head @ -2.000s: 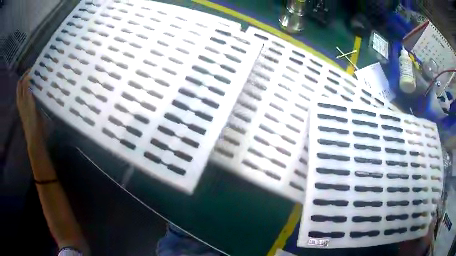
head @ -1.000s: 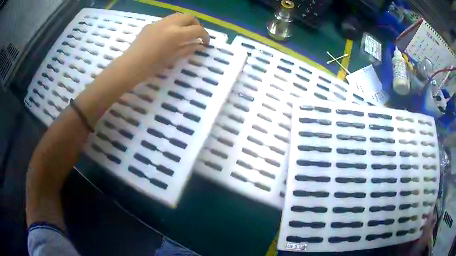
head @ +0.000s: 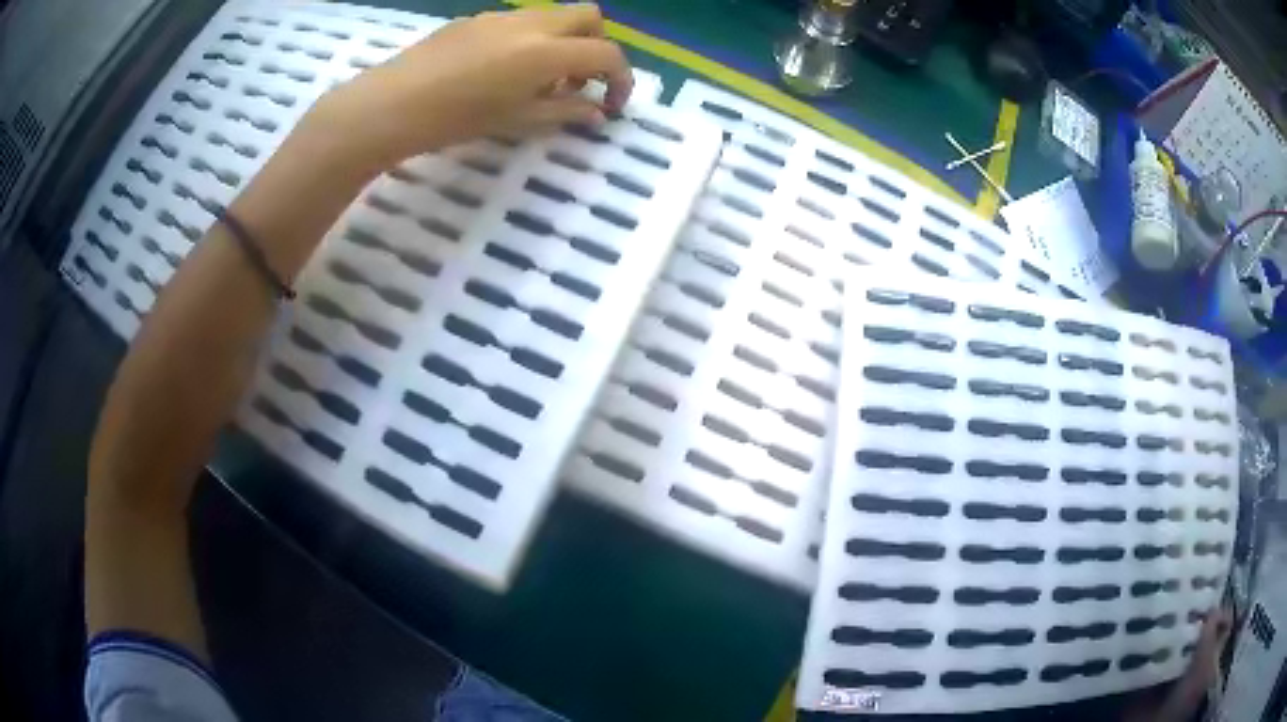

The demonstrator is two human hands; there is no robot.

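Observation:
My left hand (head: 494, 82) reaches over the left white foam tray (head: 529, 487), its fingers curled at the tray's upper right part. The fingertips hide what they touch there. My right hand (head: 1204, 670) is mostly cut off and hidden. Its fingers grip the lower right edge of the right foam tray (head: 833, 494). This tray has rows of dark slots, paler toward the right, and a small label (head: 851, 698) at its lower left corner. A middle foam tray (head: 652, 487) lies partly under both other trays.
The green mat (head: 635, 621) has yellow tape (head: 706, 64). At the back stand a metal-topped clear vessel (head: 819, 50) and a white bottle (head: 1153, 212). Crossed white sticks (head: 977, 155), a paper (head: 1059, 226) and a small clear case (head: 1073, 127) lie at the back right.
My left hand has moved from the left tray's left edge to its upper right part, then slightly further right. My right hand shows a little more at the right tray's edge.

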